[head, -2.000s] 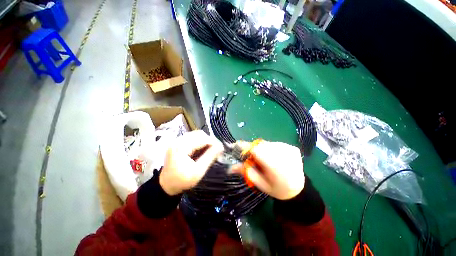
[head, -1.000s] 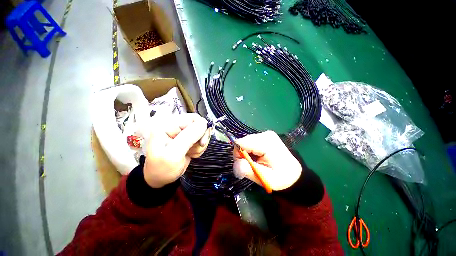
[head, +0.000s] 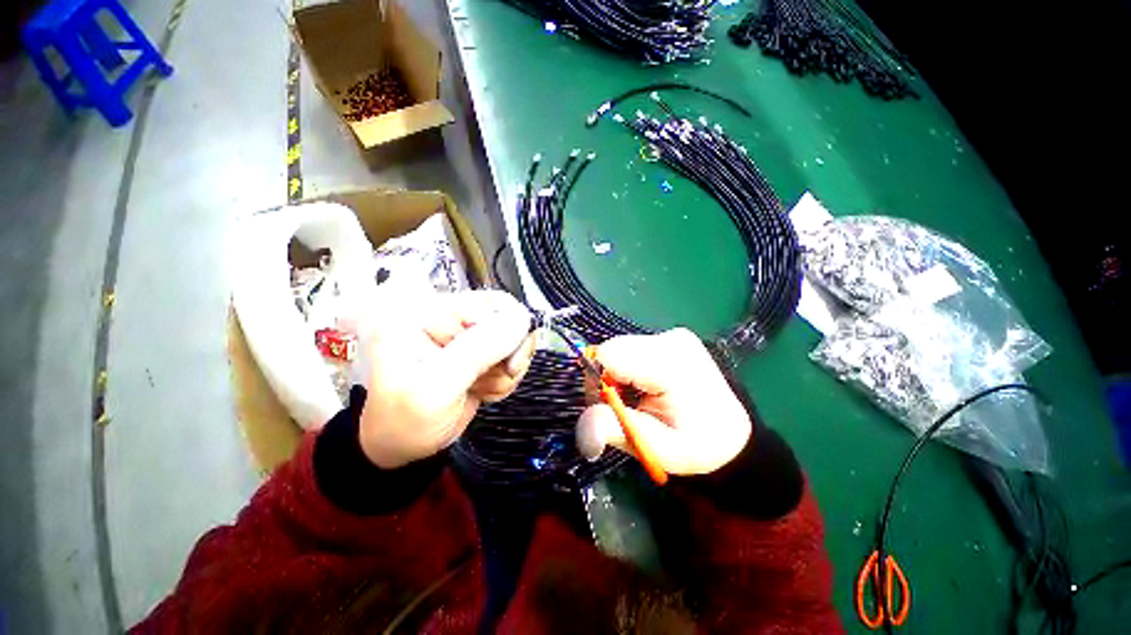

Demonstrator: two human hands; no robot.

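My left hand (head: 437,372) pinches a cable end (head: 541,320) with a short pale tip between thumb and fingers. My right hand (head: 676,399) holds orange-handled scissors (head: 630,428), their dark blades pointing up-left at the cable end. Whether the blades touch it is too small to tell. A dense black cable bundle (head: 531,409) lies below both hands at the table edge, partly hidden by them. A curved black cable bundle (head: 759,223) lies on the green mat beyond, its ends fanned out with small silvery tips.
A clear bag of small parts (head: 887,325) lies right of the arc. Spare orange scissors (head: 882,588) and a loose black cable (head: 912,459) lie at right. A box with white bags (head: 464,236), a small cardboard box (head: 416,122) and a blue stool (head: 93,56) stand left. Black cable heaps (head: 620,27) lie at the far side.
Since two seconds ago the view has tilted down and the hands have drawn slightly apart, showing the scissors and cable tip. Over the last second the hands have hardly moved.
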